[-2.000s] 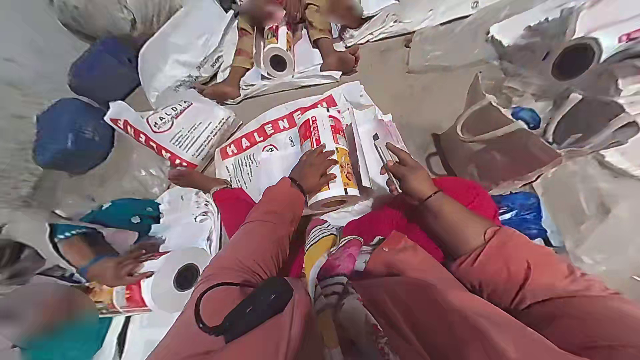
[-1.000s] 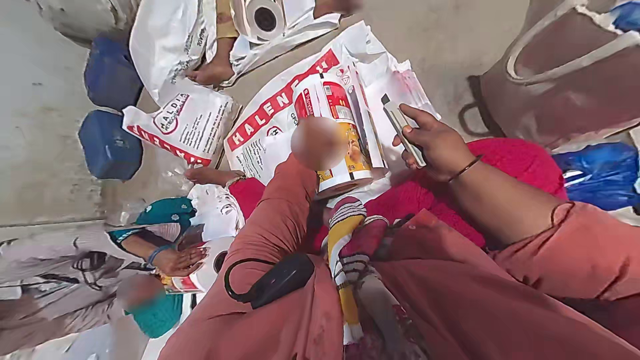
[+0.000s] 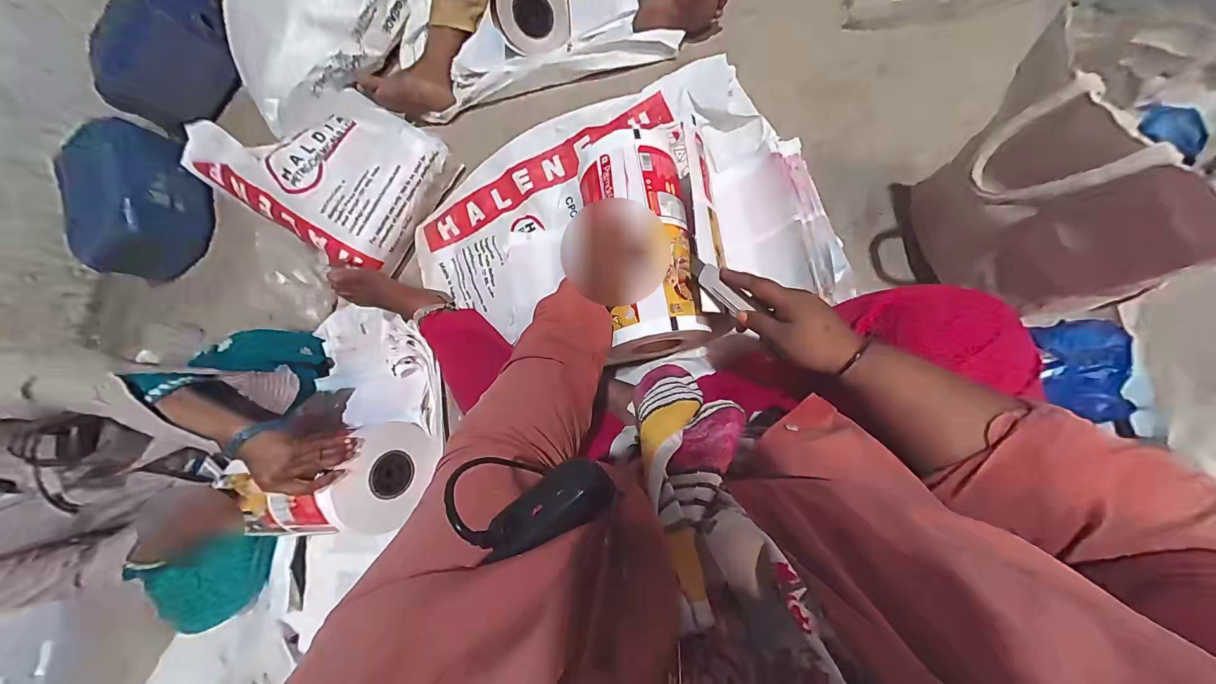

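Observation:
A roll of printed plastic film, red, white and yellow, lies lengthwise between my legs on a flattened white woven sack with a red band. My left hand is on the roll, but a blur covers it and hides its fingers. At the roll's right side, my right hand grips a flat, pale metallic tool, perhaps a cutter, with its tip close to the film. White and pinkish sheets lie just right of the roll.
A co-worker's hand rests on another film roll at lower left. Blue containers stand at upper left, near a printed white bag. Another roll is at the top by a person's feet. A brown bag lies at right.
My right hand, with the flat tool, was lifted away from the roll one second ago and is now down beside its right side. The view has shifted.

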